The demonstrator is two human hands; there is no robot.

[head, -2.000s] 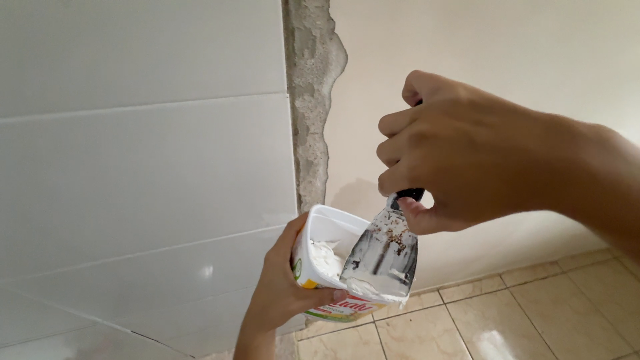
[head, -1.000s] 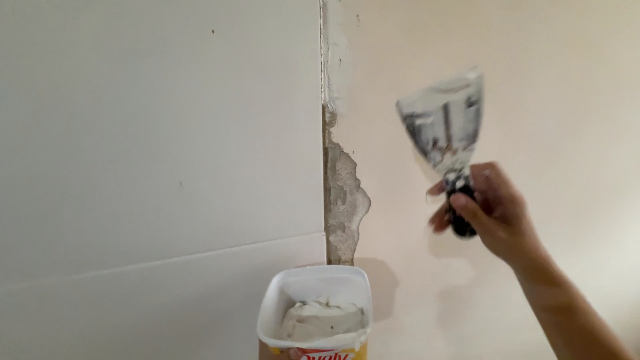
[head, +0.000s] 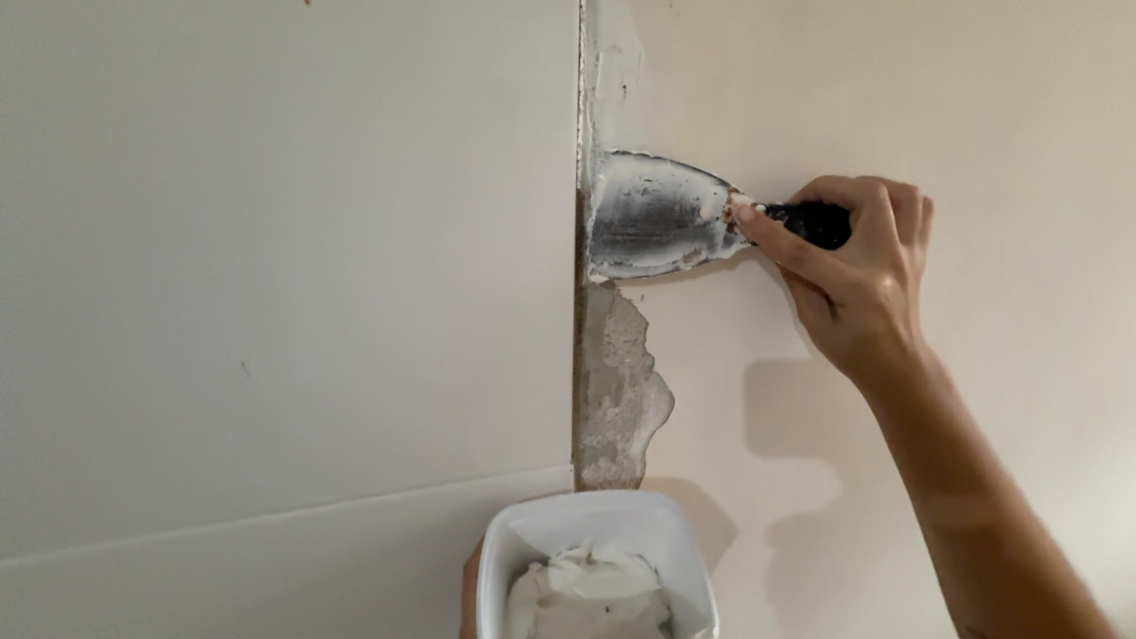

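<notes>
My right hand (head: 856, 266) grips the black handle of a putty knife (head: 661, 217), its thumb laid along the base of the blade. The blade, smeared with white filler, lies against the wall with its edge at the joint beside the tiles. At the bottom, my left hand (head: 471, 590) holds a white plastic tub (head: 599, 510) from its left side; only a small part of that hand shows. White filler (head: 590, 590) sits inside the tub. Between blade and tub runs a strip of bare, rough mortar (head: 621, 390).
Large white wall tiles (head: 284, 266) cover the left side, with a slanting joint low down. A beige painted wall (head: 1003, 115) spans the right. Smoothed white filler (head: 617, 80) lies on the wall above the blade. Shadows fall below my right hand.
My right hand took the putty knife from the tub, held it upright off the wall, and now has its blade flat on the wall at the joint. The view has risen from the floor.
</notes>
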